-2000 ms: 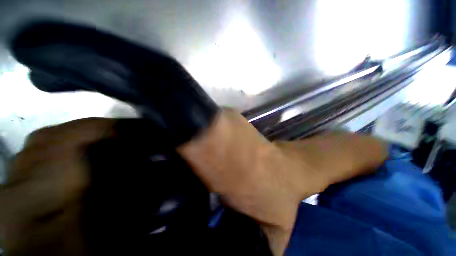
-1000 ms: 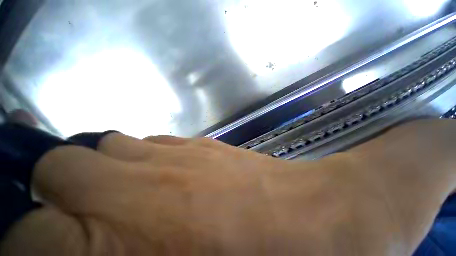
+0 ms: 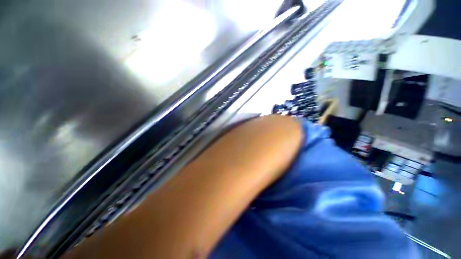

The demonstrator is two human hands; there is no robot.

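A bare forearm with a blue sleeve [image 3: 323, 187] crosses the lower middle, very close to the camera. It seems to be my right arm. Its hand is cut off by the lower left edge. My left hand is not seen. A small brown patch sits in the bottom left corner; I cannot tell what it is. Behind the forearm, a silver conveyor rail with a chain [image 3: 202, 119] runs from lower left to upper right. No held object shows.
A shiny bare metal bed [image 3: 96, 66] lies left of the rail. Right of the rail are dark round parts [image 3: 303, 98] in rows on white, blurred. Farther right are white sheets or panels [image 3: 351, 66] and dark equipment, tilted in view.
The view has swung and tilted. The hand seen before, with dark material at its fingers, has left the picture; forearm and sleeve now show. The rail looks steeper, and the area at right has appeared.
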